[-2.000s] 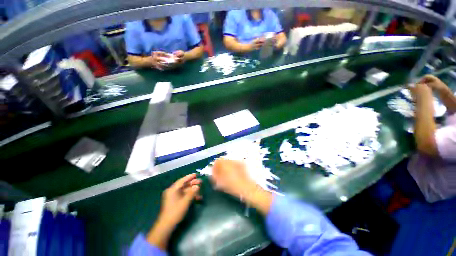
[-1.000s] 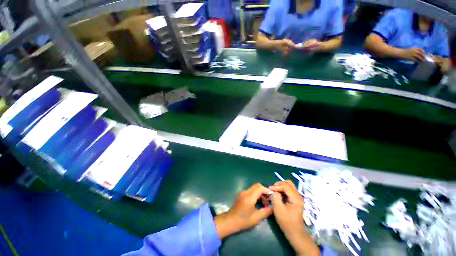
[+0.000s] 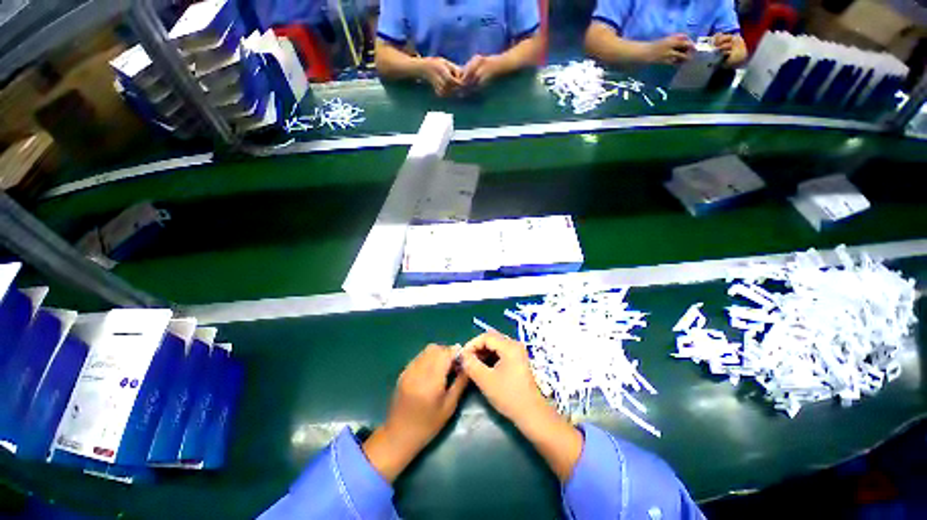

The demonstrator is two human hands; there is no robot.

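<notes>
My left hand [image 3: 424, 394] and my right hand [image 3: 500, 374] meet over the dark green bench, fingertips together. A tiny white piece [image 3: 457, 351] shows pinched between the fingertips; most of it is hidden by the fingers, and I cannot tell its shape. The near pile of small white pieces [image 3: 584, 345] lies just right of my right hand. The larger main pile [image 3: 823, 330] lies farther right on the bench.
Stacked cartons [image 3: 112, 386] lean at the left bench edge. The stop bar [image 3: 402, 208] lies across the conveyor belt [image 3: 620, 218], with waiting cartons [image 3: 493, 246] beside it. The guide rail [image 3: 305, 308] runs beyond the bench. Two people in blue shirts work opposite.
The view has swung right, then left, then partly back. My hands, apart two seconds ago with the right at the near pile, are now together. Cartons on the belt have shifted against the bar.
</notes>
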